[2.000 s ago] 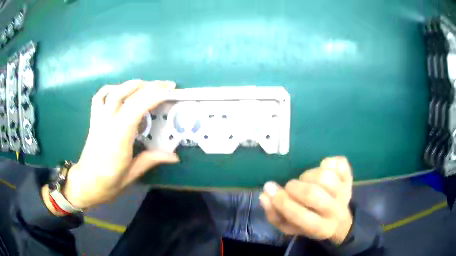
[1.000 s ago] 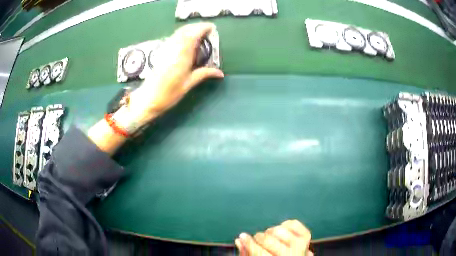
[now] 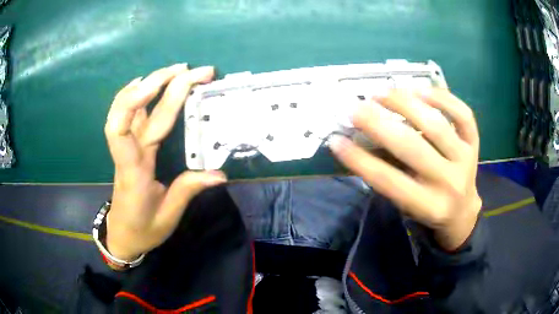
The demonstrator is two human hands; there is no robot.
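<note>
A long silver-grey housing plate [image 3: 248, 122] is in front of me near the bench's front edge, pale flat back facing up, with small dark holes. Its scalloped edge faces me. My left hand [image 3: 150, 153] grips its left end, fingers at the far edge and thumb at the near edge. My right hand [image 3: 423, 153] lies over the right part, fingers spread and slightly blurred, one fingertip at a scallop. The fingers hide much of that part, and whether they grip it cannot be told. The plate's underside is hidden.
Stacked plates [image 3: 551, 80] stand at the right rim of the picture, dark and silver. Parts of separate plates [image 3: 5, 104] show at the left rim, cut off. The green mat's front edge [image 3: 73, 183] runs just below the held plate, above my lap.
My left hand has come back from a plate on the far side and now grips the plate near me. My right hand has risen onto that plate. The view has tilted down.
</note>
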